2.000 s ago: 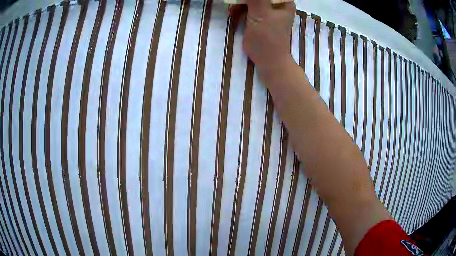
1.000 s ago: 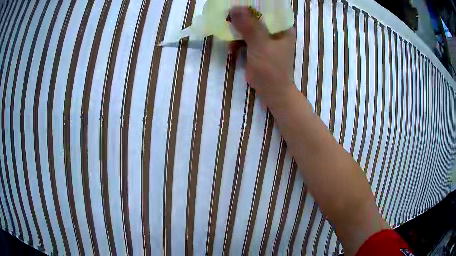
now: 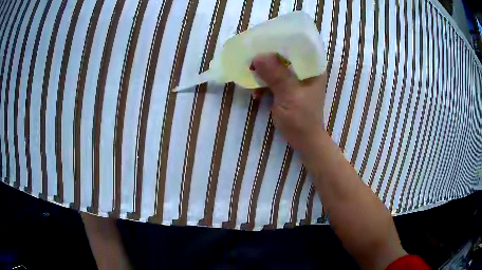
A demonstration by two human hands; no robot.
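Observation:
A large white panel with many parallel brown grooves fills most of the view. My right hand is shut on a translucent pale yellow squeeze bottle above the panel. The bottle lies on its side in the hand, its long whitish nozzle pointing left. The nozzle tip is at a brown groove left of centre. Part of my left forearm shows below the panel's near edge at the lower left. My left hand itself is hidden or out of view.
The panel's near edge curves across the lower part of the view, with dark squarish groove ends along it. Beyond it is a dark area. A red sleeve is at the bottom right. Dark cluttered objects stand at the far right corners.
The view has shifted, so the near edge now shows. My right hand and the bottle, cut off at the top before, have come lower in the picture. A left forearm has appeared.

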